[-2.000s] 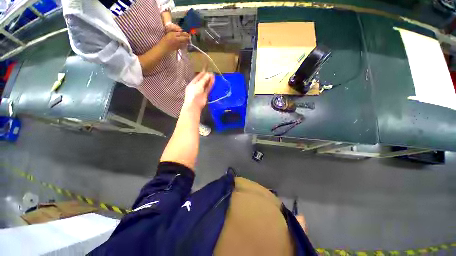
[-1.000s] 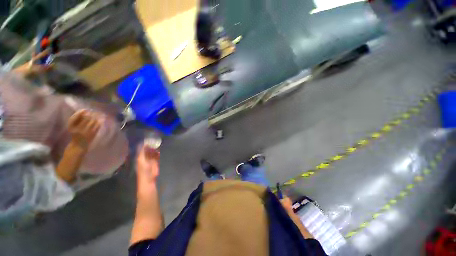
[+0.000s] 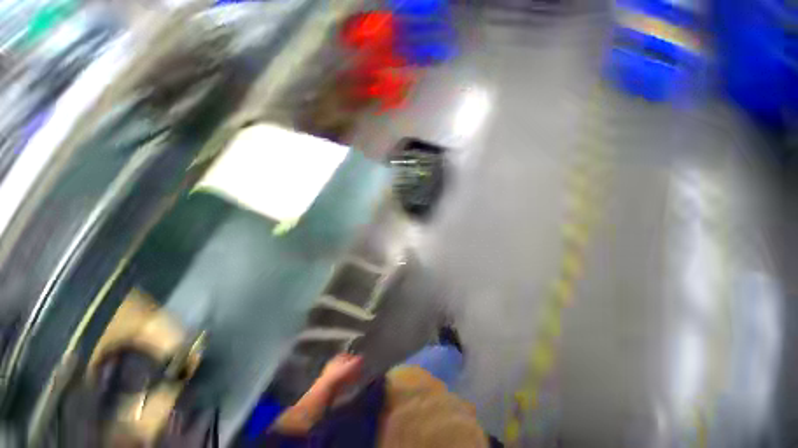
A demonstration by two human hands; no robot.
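The view is strongly blurred. My left hand (image 3: 339, 374) is low in the picture, beside the edge of the dark green bench (image 3: 236, 262). Its fingers are smeared, and whether it holds anything cannot be told. My right hand is not in view. A white sheet (image 3: 276, 171) lies on the bench. Tan cardboard (image 3: 140, 324) with a dark round object (image 3: 127, 367) on it is at the lower left.
A dark object (image 3: 418, 179) is just past the bench end. Red things (image 3: 376, 57) and a blue one (image 3: 424, 31) are at the top. Blue bins (image 3: 652, 52) are at upper right. Yellow-black tape (image 3: 564, 271) crosses the grey floor.
The view has swung right along the bench. The other person and blue stool are out of view. My left hand is lower and nearer my body; my right hand has left the picture.
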